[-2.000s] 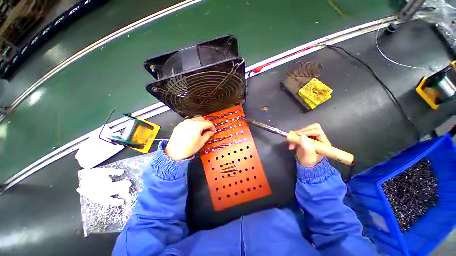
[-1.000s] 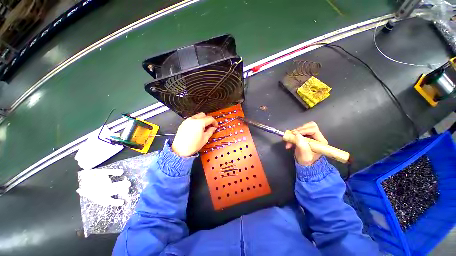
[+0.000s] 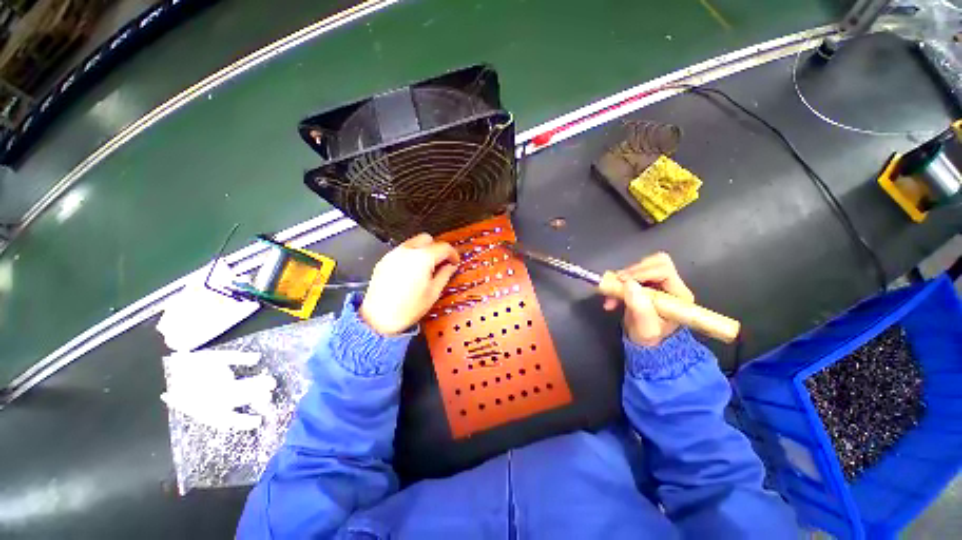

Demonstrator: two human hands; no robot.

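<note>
The orange-red fixture board (image 3: 504,364) lies in front of me, with rows of small components (image 3: 480,276) at its far end and several loose dark slivers mid-board. My right hand (image 3: 651,300) holds the soldering iron (image 3: 691,315) like a pen by its pale handle. The iron's tip is at the board's upper right part. My left hand (image 3: 408,285) is over the board's upper left edge, with thumb and forefinger pinched on the thin solder wire (image 3: 346,285), which runs from the yellow reel stand (image 3: 299,281). The wire's end at the fingertips is too small to see.
A black fan (image 3: 422,190) stands behind the board. Right of it is the iron stand (image 3: 624,181) with a yellow sponge (image 3: 666,189). A blue bin (image 3: 781,422) of dark pieces is lower right. White gloves (image 3: 219,389) lie on a crinkled bag (image 3: 211,464) at left. A black cord (image 3: 807,169) crosses the bench.
My left hand has shifted slightly to the right since the earliest frame. The iron's tip has moved slightly left along the board's upper part.
</note>
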